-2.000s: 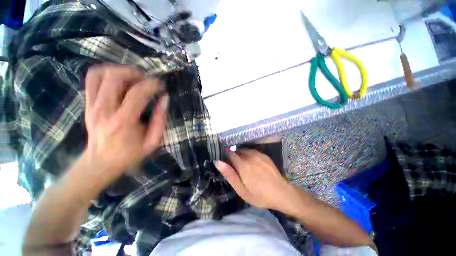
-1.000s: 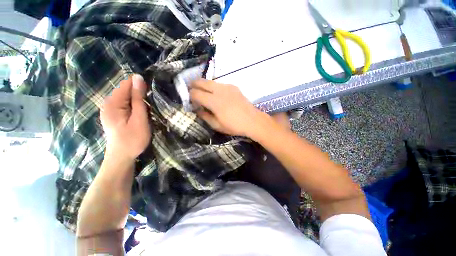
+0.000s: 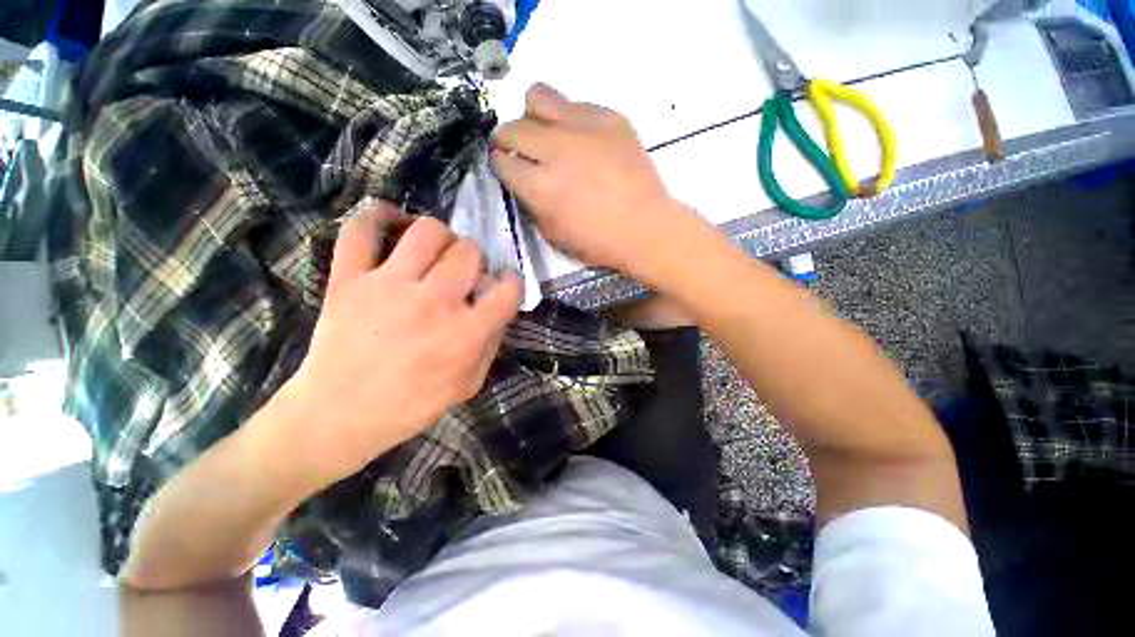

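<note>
The dark plaid garment (image 3: 187, 237) with cream checks lies bunched over the left of the table and my lap. A flat white strip (image 3: 492, 230) shows between its folds, between my hands. My left hand (image 3: 405, 299) has its fingers curled on the plaid beside the white strip, gripping the cloth. My right hand (image 3: 579, 174) pinches the garment's edge just below the needle area; its fingertips partly hide the edge. The sewing machine's presser and needle parts (image 3: 479, 56) are at the top, close above my right fingertips.
Scissors (image 3: 797, 137) with green and yellow handles lie right on the table. A wooden-handled tool (image 3: 986, 125) lies further right. The ruler-marked table edge (image 3: 921, 187) runs below them. More plaid cloth (image 3: 1070, 423) hangs at the lower right above the speckled floor (image 3: 859, 299).
My right hand has moved up to the cloth edge near the needle. My left hand has moved right, onto the cloth by the white strip, which now shows longer and flatter.
</note>
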